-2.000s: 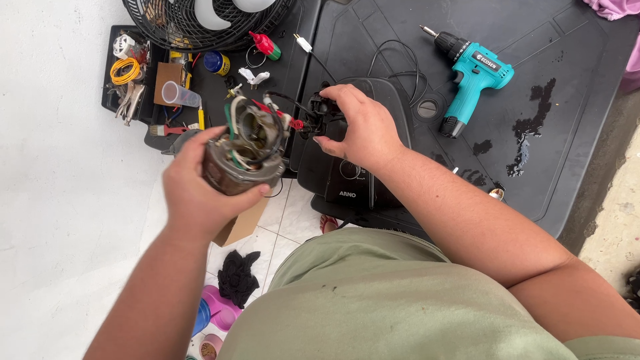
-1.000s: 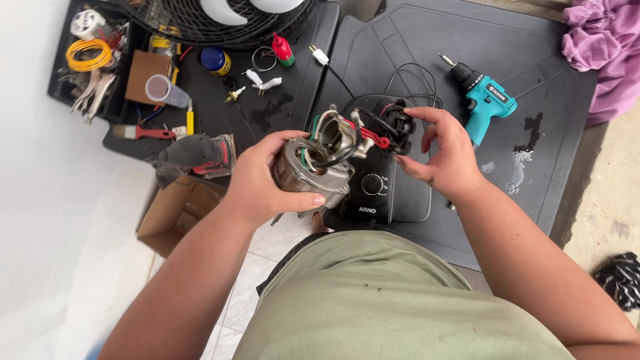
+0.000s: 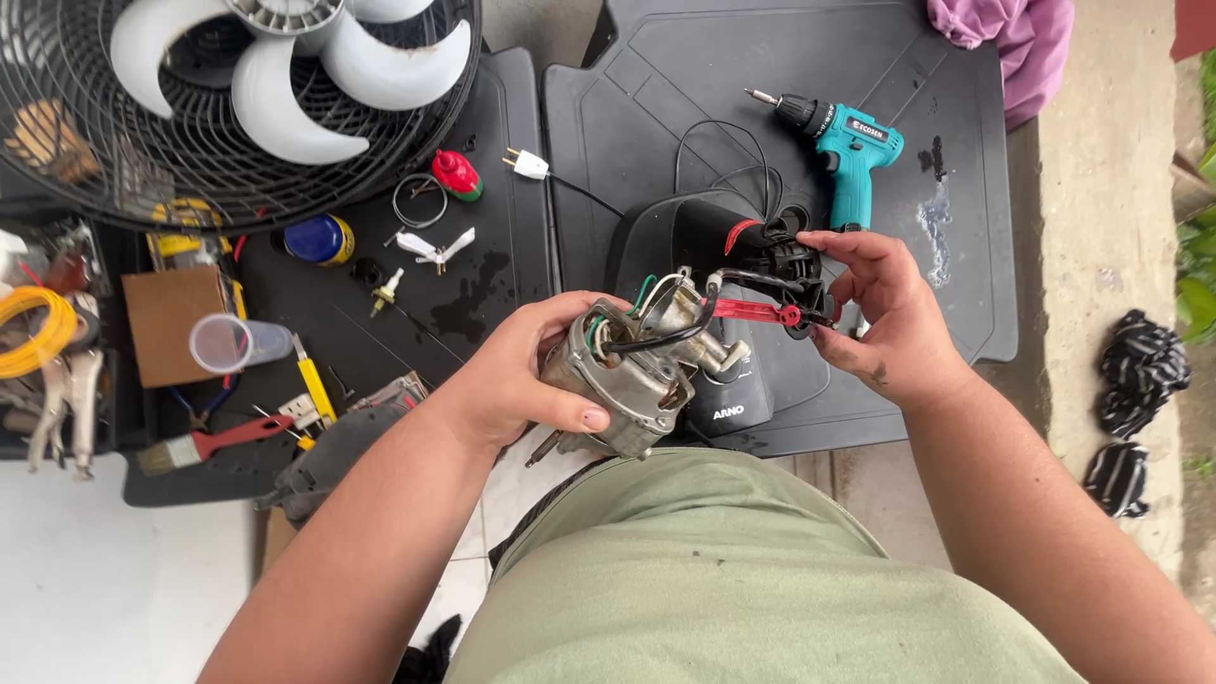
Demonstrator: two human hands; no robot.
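My left hand (image 3: 518,375) is closed around the metal housing of a fan motor (image 3: 622,380), whose shaft points down to the left. Green, white and black wires come out of the housing. A red lever (image 3: 750,311) spans from the motor to a black plastic fan bracket (image 3: 796,266). The fingertips and thumb of my right hand (image 3: 879,309) pinch that bracket. Under both parts lies the black fan base (image 3: 727,404), partly hidden, with a cord ending in a white plug (image 3: 530,164).
A fan grille (image 3: 408,142) with grey blades fills the upper left. A teal cordless drill (image 3: 855,157) lies on the right table. On the left table are a red bottle (image 3: 457,175), a blue tin (image 3: 319,239), a plastic cup (image 3: 237,342), a paintbrush (image 3: 214,445) and pliers (image 3: 85,404).
Both hands still hold the motor and the bracket. The motor has turned, so its shaft now shows at lower left. The view has shifted.
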